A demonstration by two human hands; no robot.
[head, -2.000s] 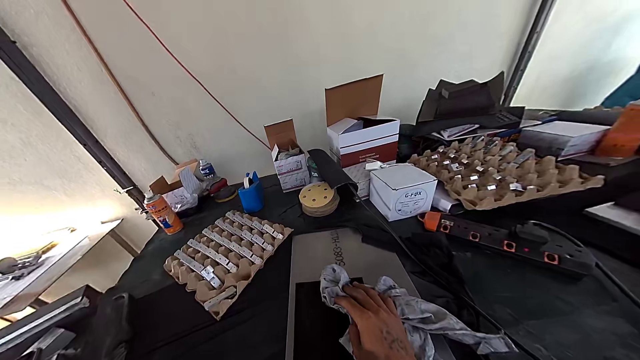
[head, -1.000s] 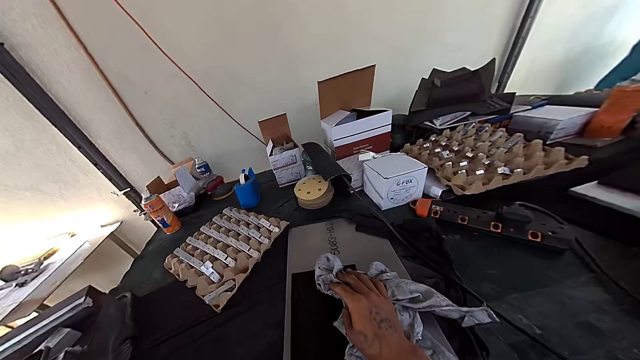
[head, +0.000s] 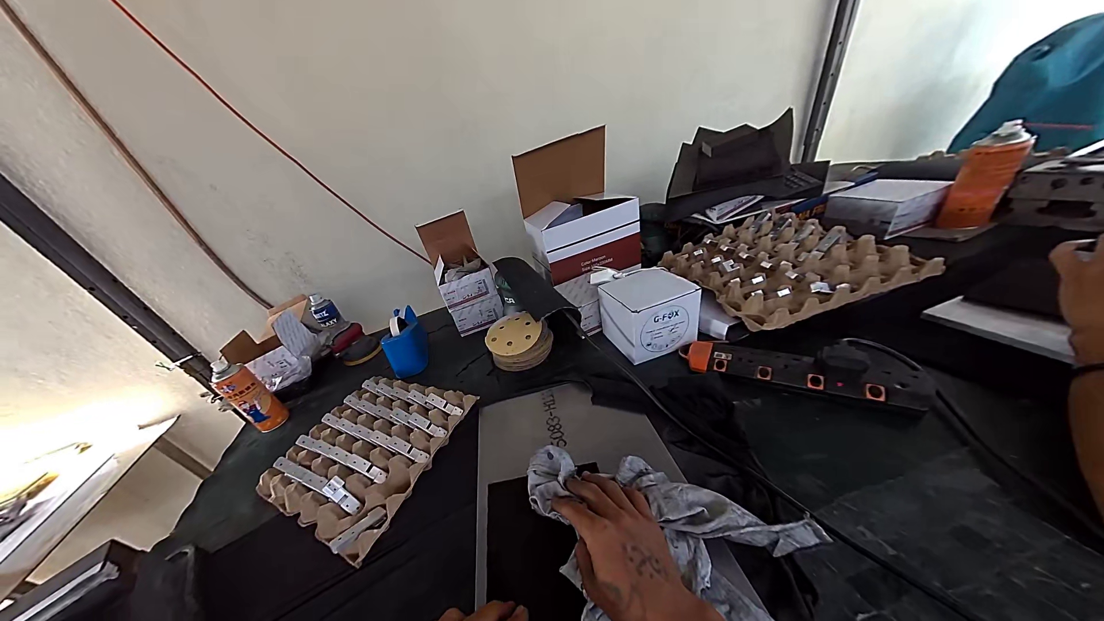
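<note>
My right hand (head: 625, 548) lies palm down on a crumpled grey-white cloth (head: 707, 509), its fingers closed over the cloth's near-left part. Cloth and hand are on a grey metal plate (head: 526, 423) with dark writing at its far end. A black sheet or pad (head: 526, 543) lies on the plate, partly under the cloth. Only a few fingers of my left hand (head: 487, 612) show at the bottom edge, near the black sheet; what they touch is hidden. Left of the plate, an egg-carton tray (head: 397, 483) bears several metal strips.
Behind the plate are a stack of sanding discs (head: 517, 341), a white box (head: 651, 315) and a blue tape dispenser (head: 405, 342). A power strip (head: 811, 377) and its cable lie right. Beyond is another egg-carton tray (head: 871, 272). Another person's hand (head: 1082, 293) is at the right edge.
Fingers of my left hand have come into view at the bottom edge. Another person's hand now shows at the far right. My right hand remains on the cloth.
</note>
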